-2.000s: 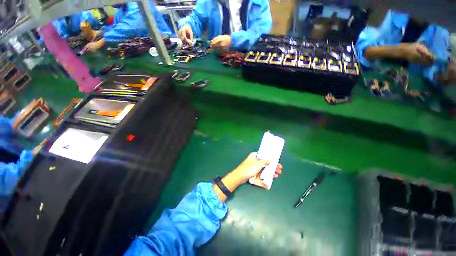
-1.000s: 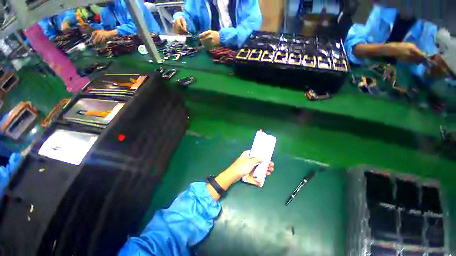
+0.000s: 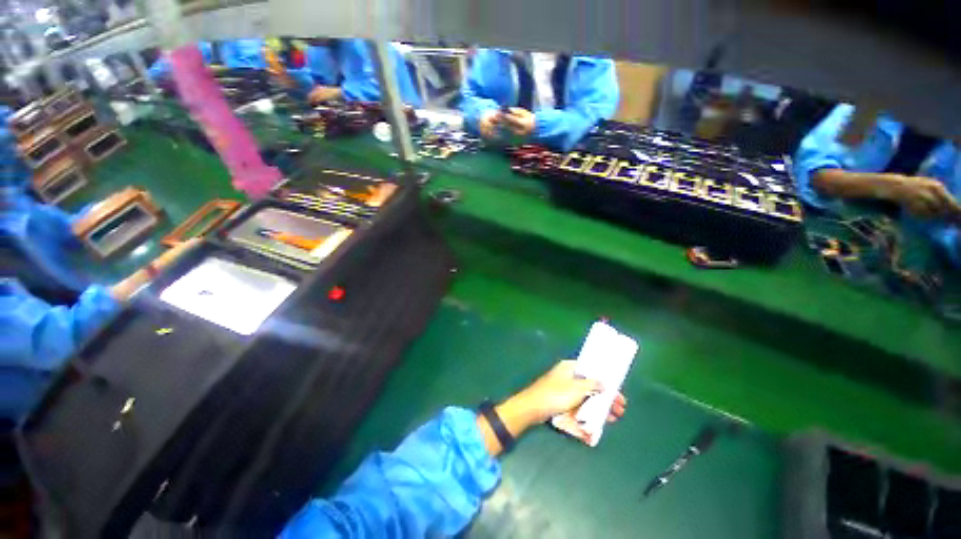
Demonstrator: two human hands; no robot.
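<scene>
My left hand point(image 3: 574, 398), bare with a black band at the wrist, holds a white-backed LCD screen module point(image 3: 609, 377) above the green bench mat. The thumb lies across the white face and the fingertips show at its right edge. A tiny red tab sits at the module's top end. My right hand is not in view. A foam tray stack point(image 3: 358, 342) stands at the left, with a white module point(image 3: 229, 295) and modules with orange strips point(image 3: 290, 234) in its slots.
A black marker pen point(image 3: 679, 466) lies on the mat. A clear-edged blister tray point(image 3: 806, 484) with black panels is cut off at the lower right. Across the green line stand a black partitioned tray point(image 3: 674, 216) and several people in blue smocks. A pink post point(image 3: 221, 121) rises behind the foam stack.
The view has tilted up and shifted left, so the scene sits lower and further right. My left hand still holds the module in much the same way.
</scene>
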